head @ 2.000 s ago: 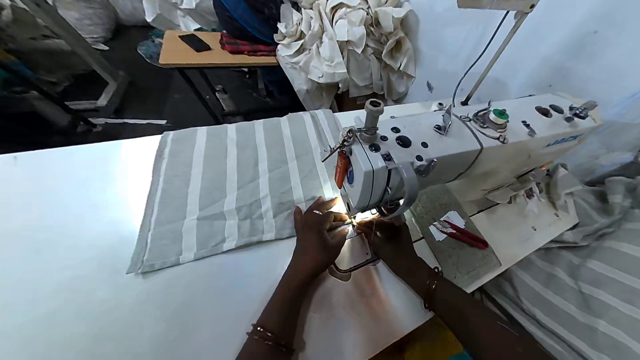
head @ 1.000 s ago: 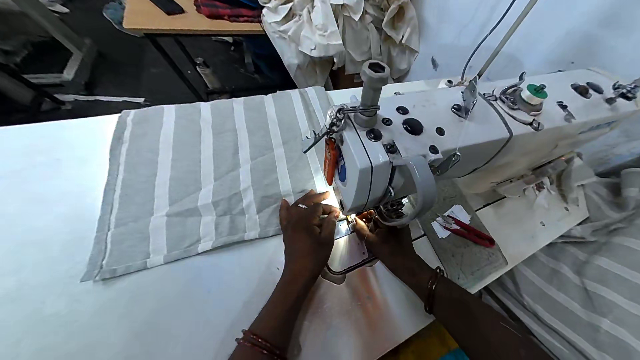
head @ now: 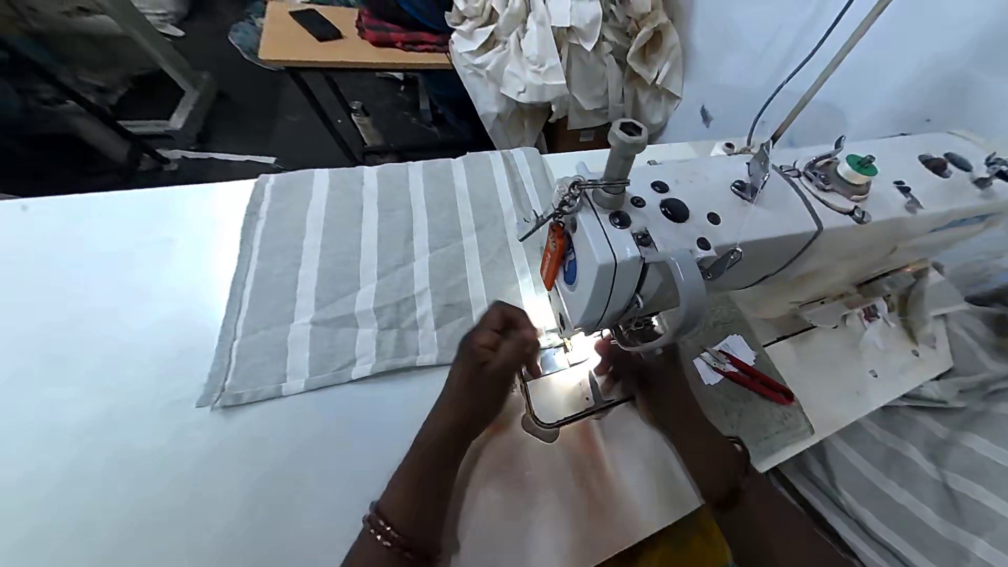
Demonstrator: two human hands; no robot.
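Observation:
A white industrial sewing machine (head: 709, 213) stands at the right, its lamp lighting the metal needle plate (head: 563, 394). Grey-and-white striped cloth (head: 394, 260) lies flat on the table left of the machine head, one edge reaching the presser foot area. My left hand (head: 500, 354) is just left of the needle, fingers curled, above the cloth's near corner; whether it pinches anything is unclear. My right hand (head: 630, 370) is at the right of the needle, partly hidden by the machine's white guard and in shadow. An orange tag (head: 554, 256) hangs from the machine head.
Red-handled thread snips (head: 752, 378) lie on paper scraps right of my right hand. More striped cloth (head: 906, 472) hangs at the lower right. The white worktable (head: 118, 354) extends left. Behind it are a small table (head: 291, 47) with a phone (head: 316, 24) and heaped cream cloth (head: 551, 63).
My left hand has lifted and drawn back a little from the needle area, its fingers now curled. The right hand stays close to the needle.

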